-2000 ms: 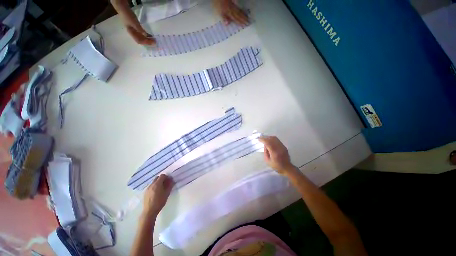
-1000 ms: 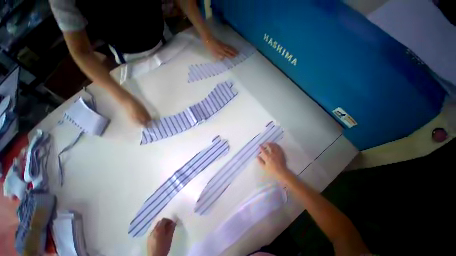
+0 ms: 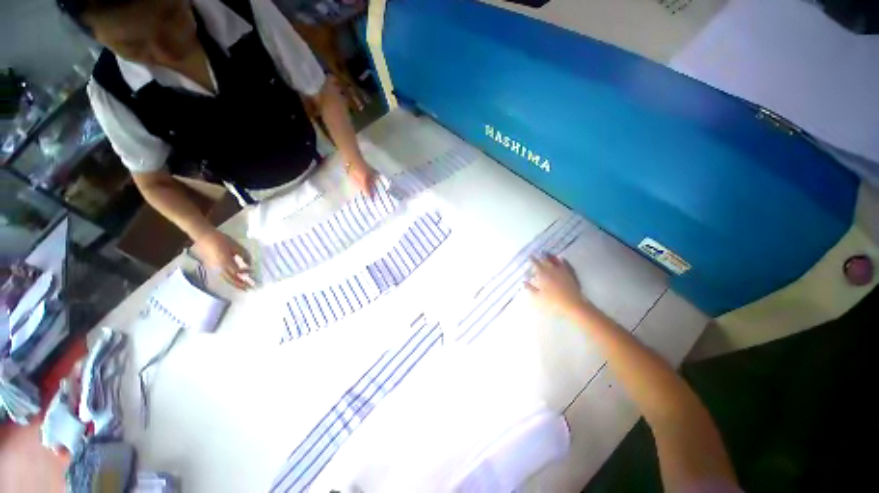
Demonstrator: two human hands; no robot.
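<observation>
My right hand (image 3: 553, 280) lies flat with fingers spread on a pale striped strip (image 3: 516, 279) near the blue machine. A stack of narrow strips with lengthwise dark stripes (image 3: 359, 404) lies on the white surface in front of me. A white interlining stack (image 3: 516, 453) lies at the near edge, washed out by glare. My left hand is not clearly in view; only a tiny dark spot shows at the bottom edge.
The blue HASHIMA machine (image 3: 617, 164) stands at right. Across the table, a person (image 3: 231, 106) handles a wide cross-striped piece (image 3: 328, 234); more cross-striped pieces (image 3: 366, 284) lie nearer. Bundles (image 3: 101, 385) and a white stack with a dark tie (image 3: 188, 300) lie at left.
The view has tilted up. My hands placed the interlined strip down, and my right hand has moved it toward the machine. My left hand has left the view. The other person has brought in another wide piece.
</observation>
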